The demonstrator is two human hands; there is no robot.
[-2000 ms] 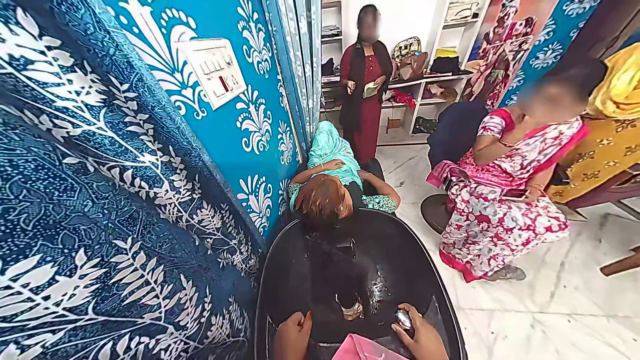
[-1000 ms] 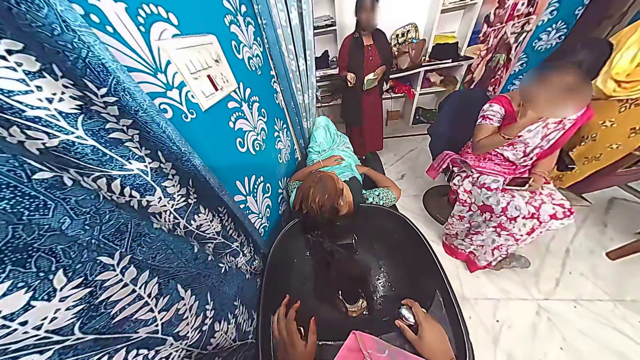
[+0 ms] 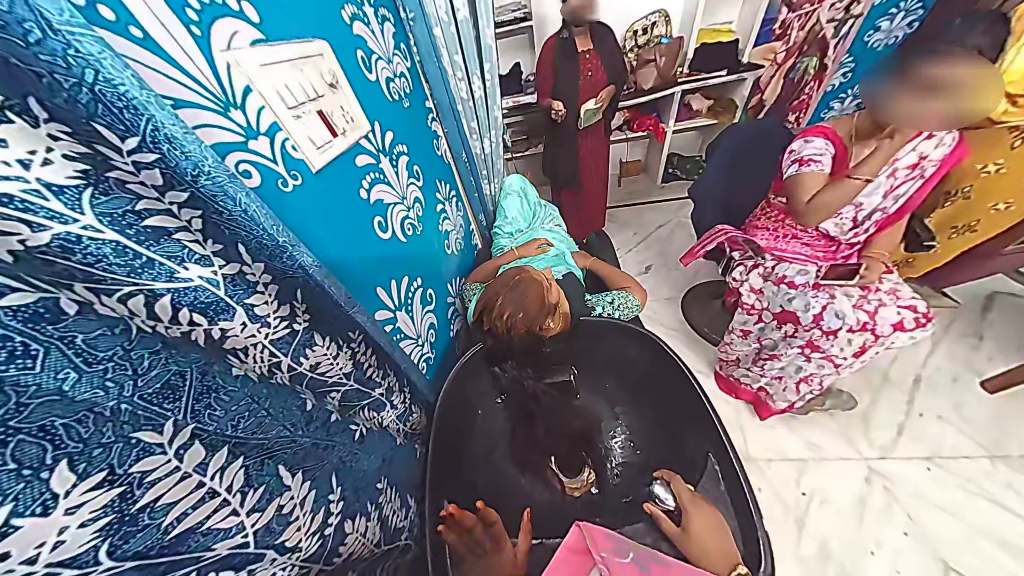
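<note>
A person with reddish-brown hair (image 3: 512, 304) lies back against a black salon wash basin (image 3: 712, 392), and long dark hair (image 3: 552, 408) hangs into the bowl. My left hand (image 3: 484, 538) is over the near left part of the basin, fingers spread, holding nothing. At the near right, my right hand (image 3: 694, 524) grips a shiny metal shower head or knob (image 3: 663, 494); which one is unclear. Wet glints show on the bowl near the drain fitting (image 3: 574, 478). Pink cloth or clothing (image 3: 612, 552) lies between my hands at the bottom edge.
A patterned blue curtain (image 3: 240, 384) and a wall with a switchboard (image 3: 300, 100) border the left. One person (image 3: 584, 120) stands beyond the basin by shelves (image 3: 680, 100). Another person (image 3: 824, 296) sits at right, holding a phone (image 3: 842, 274), on a pale marble floor (image 3: 880, 472).
My left hand has opened its fingers wider than two seconds ago. My right hand stays on the shiny metal piece. The seated person has kept one hand near the face.
</note>
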